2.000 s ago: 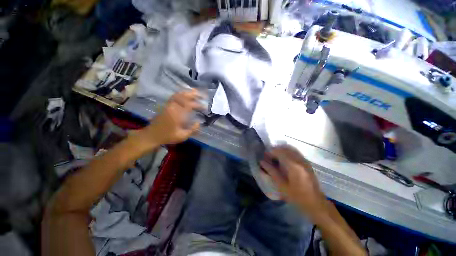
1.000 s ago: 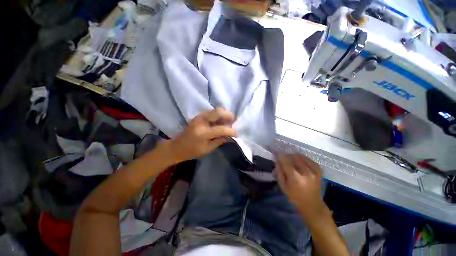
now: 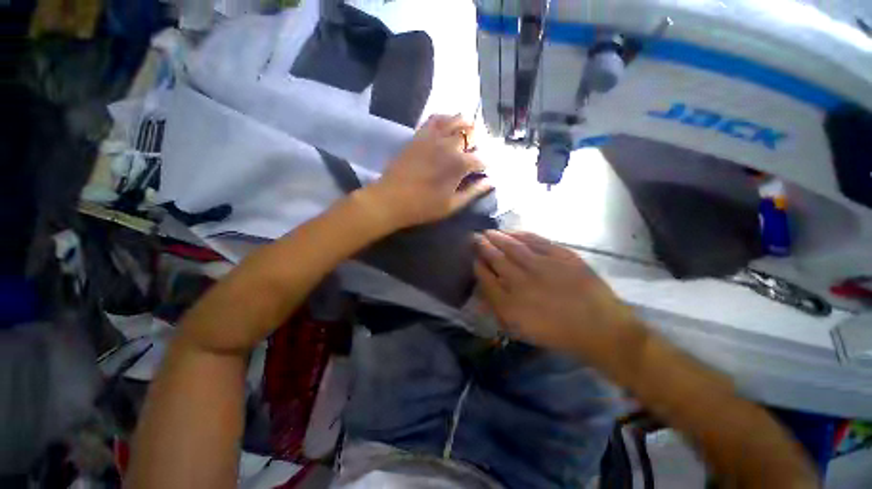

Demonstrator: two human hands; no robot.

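The joined workpiece [image 3: 258,124], pale with dark grey parts, is heaped on the table left of the needle and hangs over the front edge. My left hand [image 3: 435,177] holds it just left of and below the presser foot. My right hand [image 3: 545,287] grips its dark part [image 3: 421,258] close beside the left hand, with fingertips near the table's front edge. The sewing machine [image 3: 669,86] stands above and right of my hands. The presser foot [image 3: 516,134] area is glaring white, so the needle is hard to make out.
A dark mesh-like panel [image 3: 684,215] lies under the machine arm. A blue bottle [image 3: 774,220] and snips [image 3: 786,289] are at the right of the table. A red crate [image 3: 298,382] with fabric pieces is left of my legs. Fabric heaps fill the left side.
The workpiece has been turned and lies flatter, with its dark part towards me. Both hands have moved up closer to the needle and nearer each other. The view has come closer to the machine.
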